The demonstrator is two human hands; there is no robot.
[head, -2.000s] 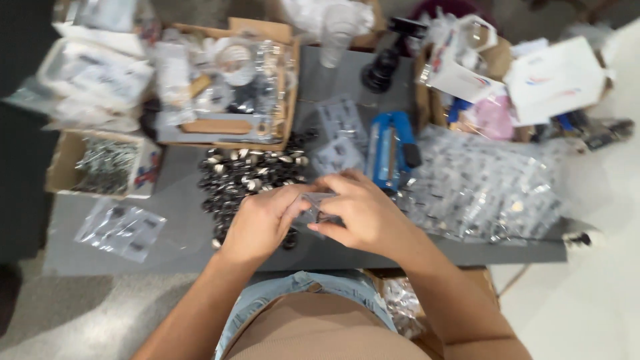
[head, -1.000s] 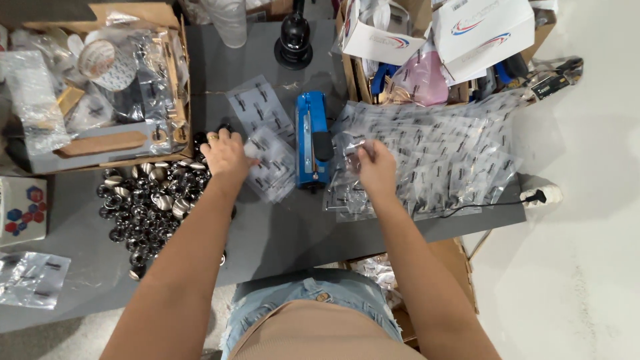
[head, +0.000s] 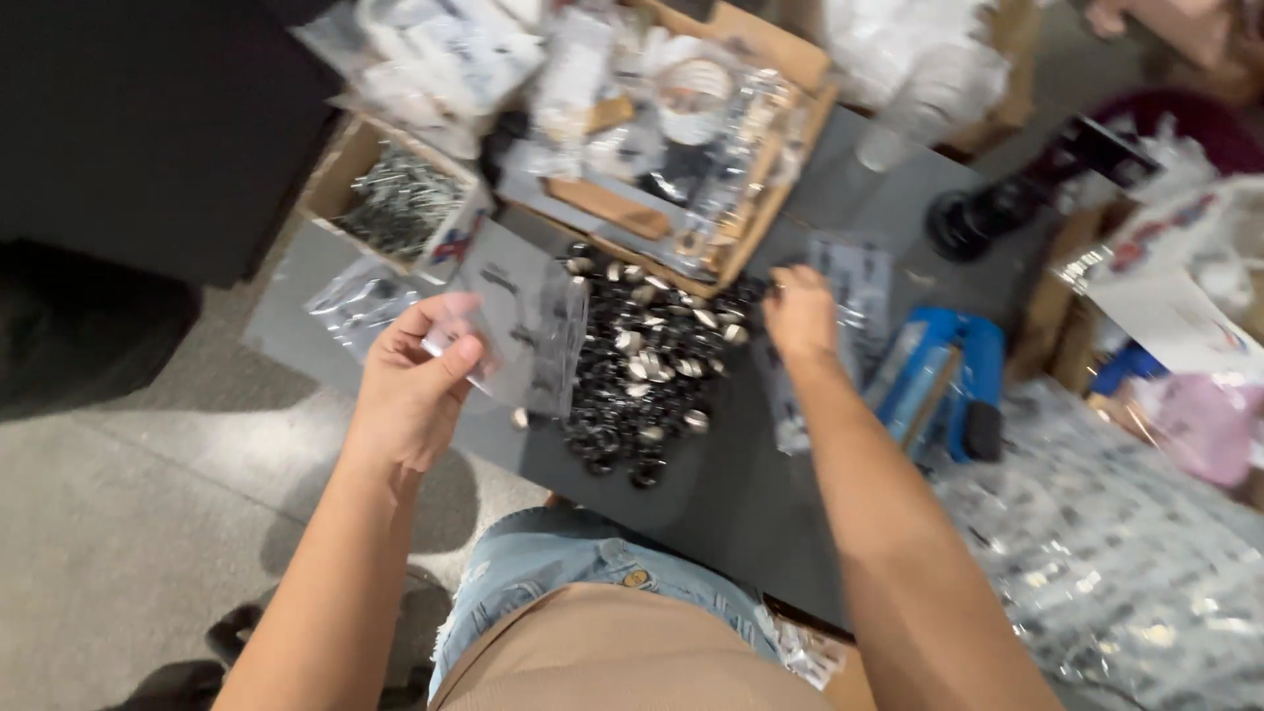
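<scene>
My left hand [head: 420, 380] pinches the edge of a clear plastic bag [head: 518, 331] with dark print, held out over the table's left part. At the right edge of a pile of small dark and silvery metal pieces [head: 642, 370] is my right hand [head: 798, 308]; its fingertips are blurred, and whether they hold a piece cannot be told. Clear printed bags [head: 859, 281] lie beside and partly under that hand. A blue impulse sealer [head: 933, 380] sits to the right of my right forearm.
A cardboard box of screws [head: 405, 202] and a flat plastic bag [head: 360, 306] are at the left. Behind the pile stands a cardboard tray [head: 711, 281] with tape and packets. Many filled clear bags [head: 1116, 543] cover the right side. A black stand [head: 987, 212] and plastic cup [head: 913, 109] are at the back.
My left hand has moved from the bags by the sealer to the left, with a bag in it. My right hand has left the filled bags for the pile's right edge. The view has turned.
</scene>
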